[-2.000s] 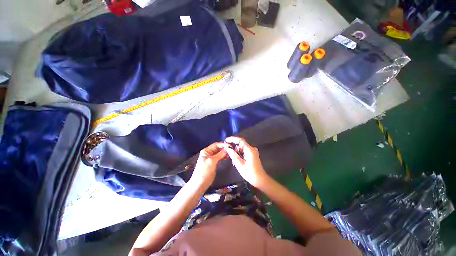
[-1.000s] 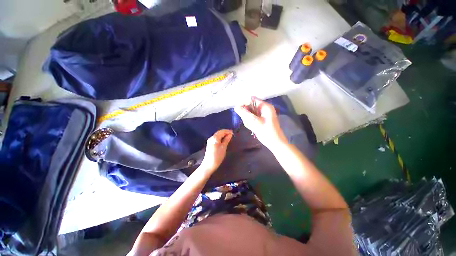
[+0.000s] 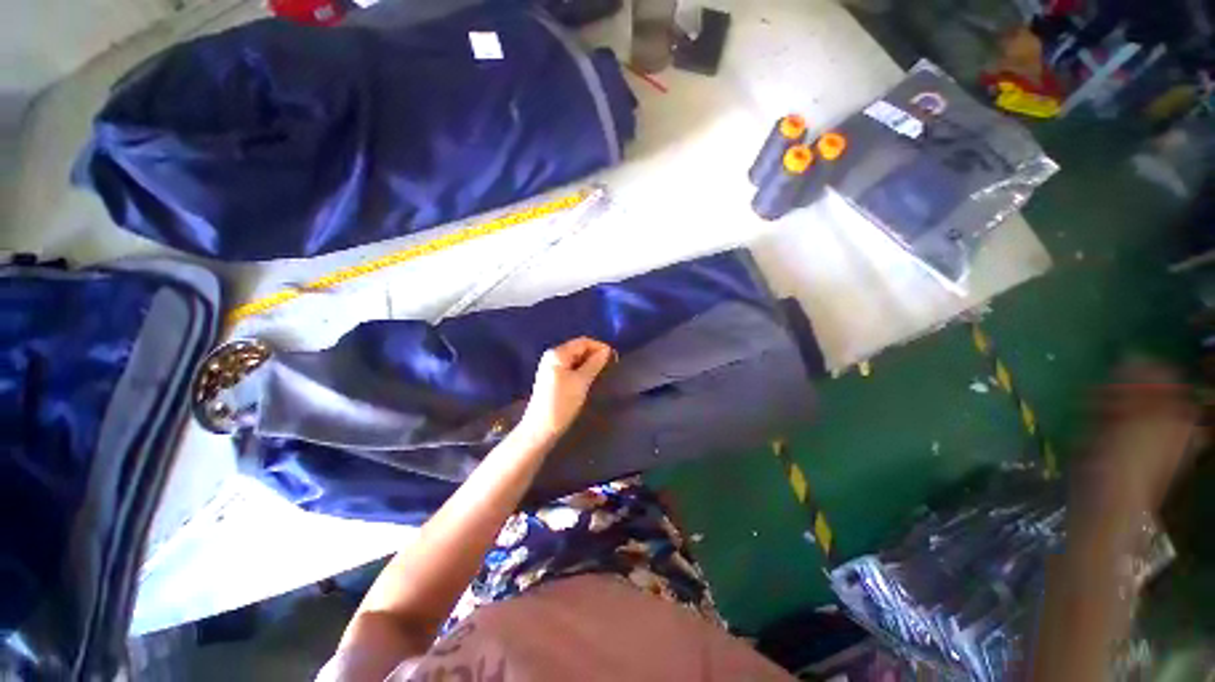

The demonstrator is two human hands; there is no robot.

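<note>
A folded garment (image 3: 693,333), shiny navy inside and matte grey outside, lies at the table's near edge. My left hand (image 3: 576,362) is over its middle with thumb and fingertips pinched together; what they pinch is too small to tell. My right hand (image 3: 1149,400) is far out to the right, off the table, strongly blurred; its fingers and anything in them cannot be made out. A small round button (image 3: 498,426) shows on the garment's grey edge near my left wrist. A round dish of shiny brown-gold buttons (image 3: 229,376) stands at the garment's left end.
Navy and grey garments (image 3: 80,440) are stacked at left. A large navy bundle (image 3: 360,127) lies at the far side, a yellow tape measure (image 3: 426,249) before it. Thread cones (image 3: 789,167) and a bagged garment (image 3: 919,173) are at right. Polybags (image 3: 933,586) are heaped low right.
My right hand has swung from beside my left hand over the garment far out to the right. My left hand has stayed pinched over the garment. The view has shifted slightly.
</note>
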